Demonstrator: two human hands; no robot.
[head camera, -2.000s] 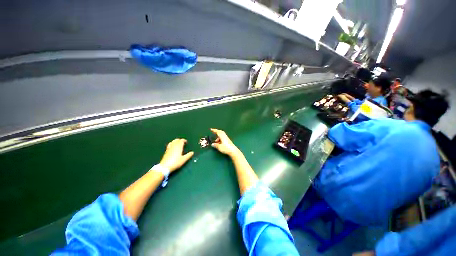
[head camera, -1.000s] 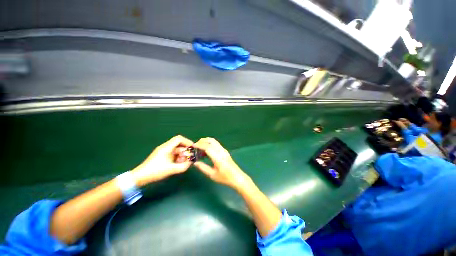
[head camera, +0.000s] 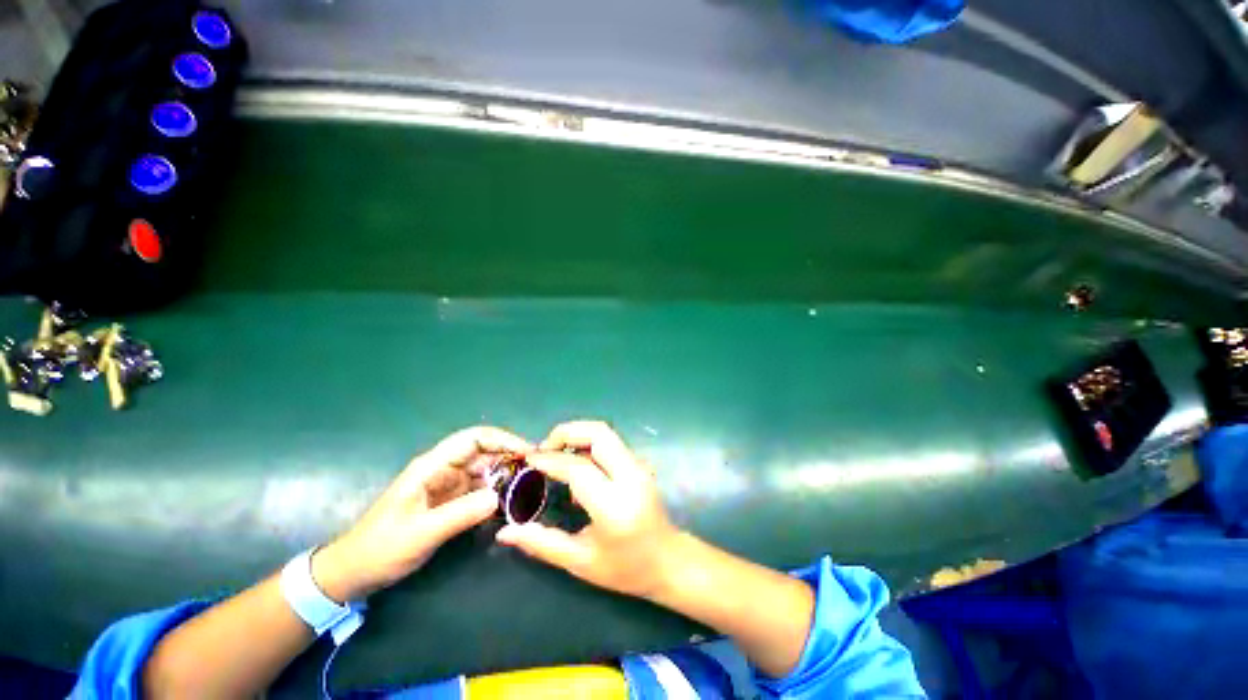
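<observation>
A small round unit (head camera: 524, 496) with a dark face and a pale rim is held in the fingertips of both hands, above the green surface near the wearer. My left hand (head camera: 411, 513) grips its left side, where small metal parts show. My right hand (head camera: 609, 513) grips its right side with thumb and fingers. A white strap with a thin cord is on my left wrist. The fingers partly hide the unit's back.
A black compartment tray (head camera: 103, 123) with blue and red rounds stands far left. Loose gold-silver parts (head camera: 75, 358) lie below it. Another black tray (head camera: 1111, 408) and a small item (head camera: 1080, 297) are at right. A neighbour's blue sleeve (head camera: 1157, 588) is at the right edge.
The view has swung left, bringing the left tray and loose parts into sight. My hands came together on the unit; its dark round face now shows.
</observation>
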